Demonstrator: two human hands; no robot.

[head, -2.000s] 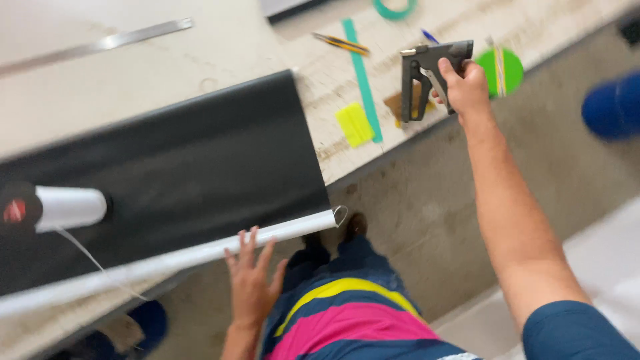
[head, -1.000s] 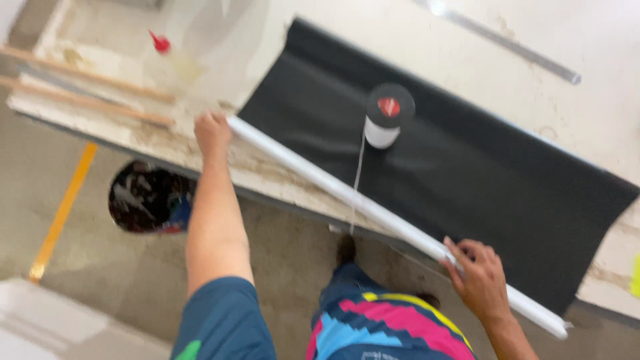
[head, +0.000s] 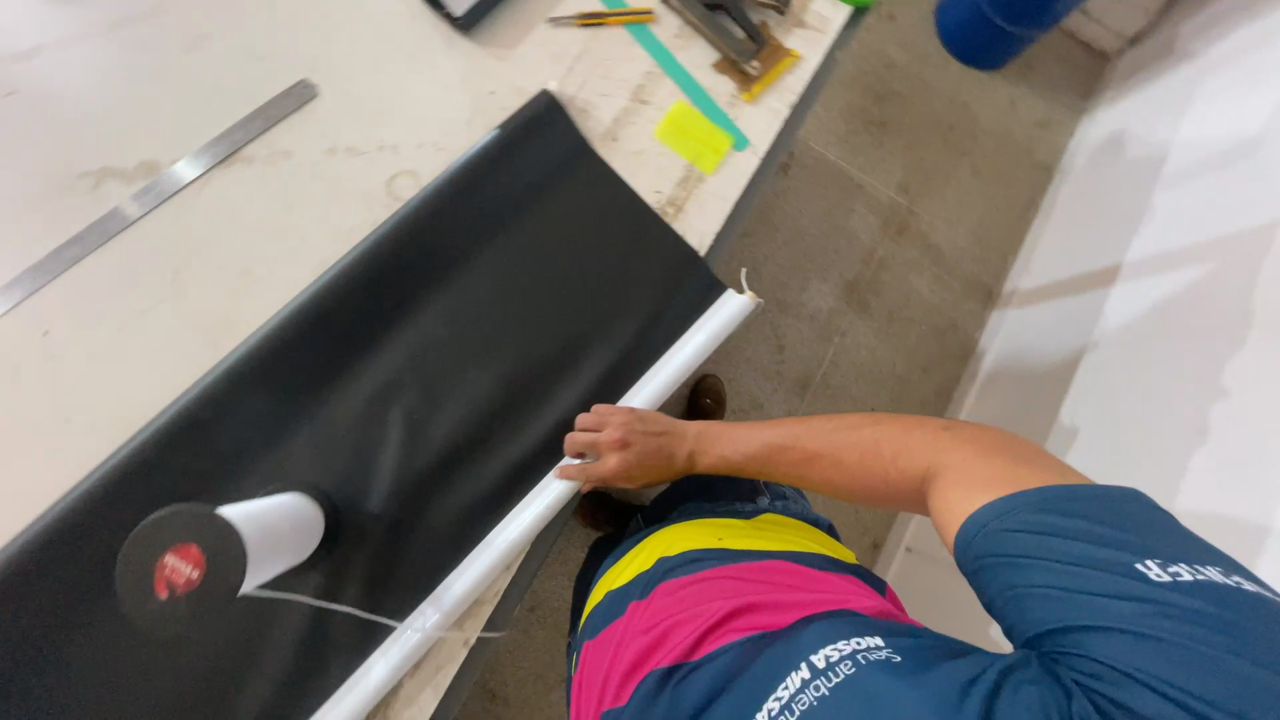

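Observation:
My right hand (head: 632, 446) grips a white rolled edge (head: 690, 350) of a black sheet (head: 400, 360), its fingers wrapped over the roll near the table's front edge. A short bit of white cord (head: 744, 282) sticks out of the roll's right end. On the black sheet lies a spool of white cord (head: 272, 540) with black end discs, and a strand runs from it across the roll and past the table edge. My left hand is out of view.
A steel ruler (head: 160, 190) lies at the left on the white table (head: 350, 60). Toward the top right are a yellow utility knife (head: 602, 17), a green strip (head: 680, 75), a yellow note (head: 694, 137) and a dark staple gun (head: 722, 32). A blue drum (head: 1000, 28) stands on the floor.
The view has swung a lot. Two seconds ago my right hand held the staple gun; now that tool lies on the table and the hand grips the roll. My left hand has left the view.

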